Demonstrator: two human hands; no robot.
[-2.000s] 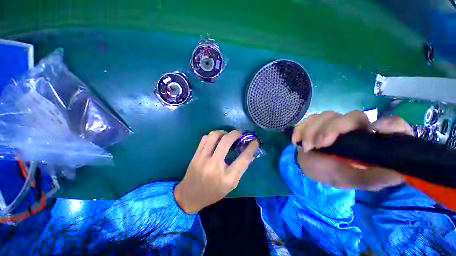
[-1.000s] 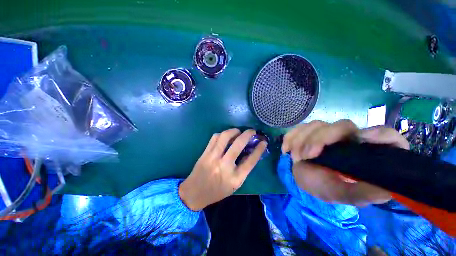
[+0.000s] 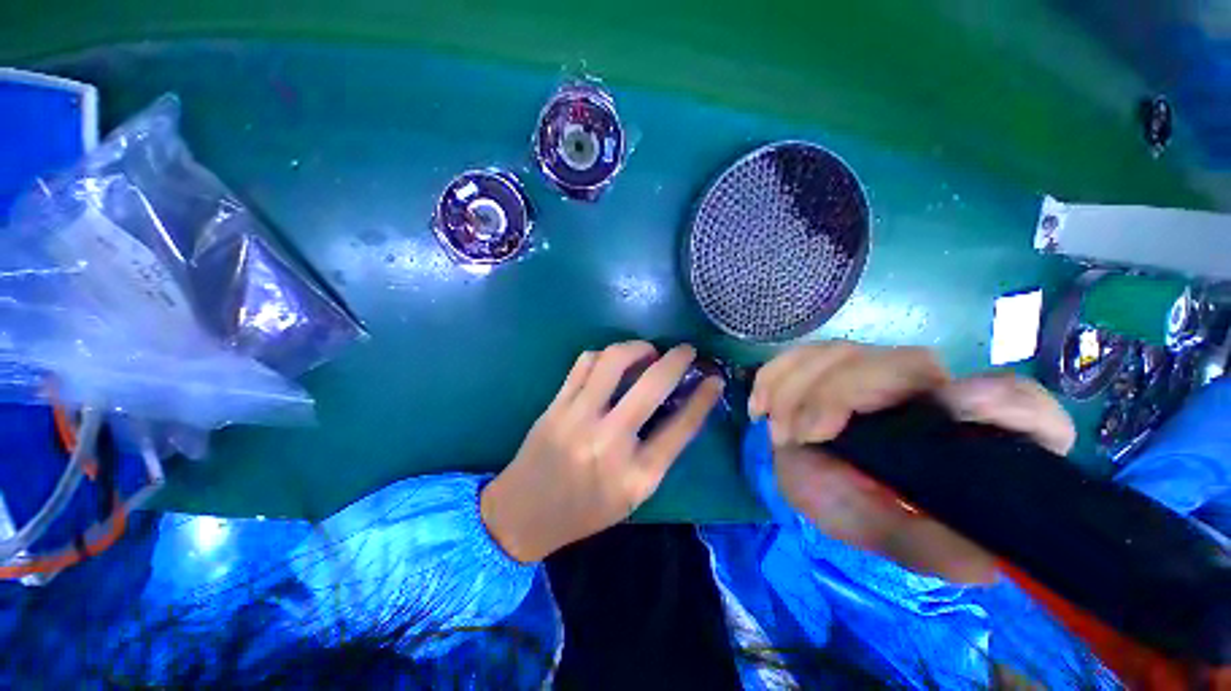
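My left hand point(image 3: 594, 452) holds a round dark unit point(image 3: 695, 388) on the green bench, near its front edge; the fingers cover part of it. My right hand point(image 3: 878, 439) grips a black-and-orange electric screwdriver point(image 3: 1040, 513), whose rear points to the lower right. The screwdriver's front end is at the right side of the held unit; the bit's tip is too blurred to tell contact. Two more round units, one point(image 3: 483, 216) and another point(image 3: 579, 139), lie on the bench ahead. A round grey screw dish point(image 3: 756, 263) with a dimpled bottom has dark screws point(image 3: 821, 196) heaped at its upper right.
A crumpled clear bag point(image 3: 203, 270) lies at left, over a blue box point(image 3: 38, 142) with orange and clear tubes point(image 3: 84, 506). At right are a grey metal bar point(image 3: 1134, 232), a white paper square point(image 3: 1015, 327) and a pile of loose dark parts point(image 3: 1141, 385). A blue sleeve point(image 3: 1195, 452) shows at the right edge.
My right hand and the screwdriver's front have moved left to the held unit, and its rear has swung down. My left hand has shifted slightly right. A blue sleeve has appeared at the right edge.
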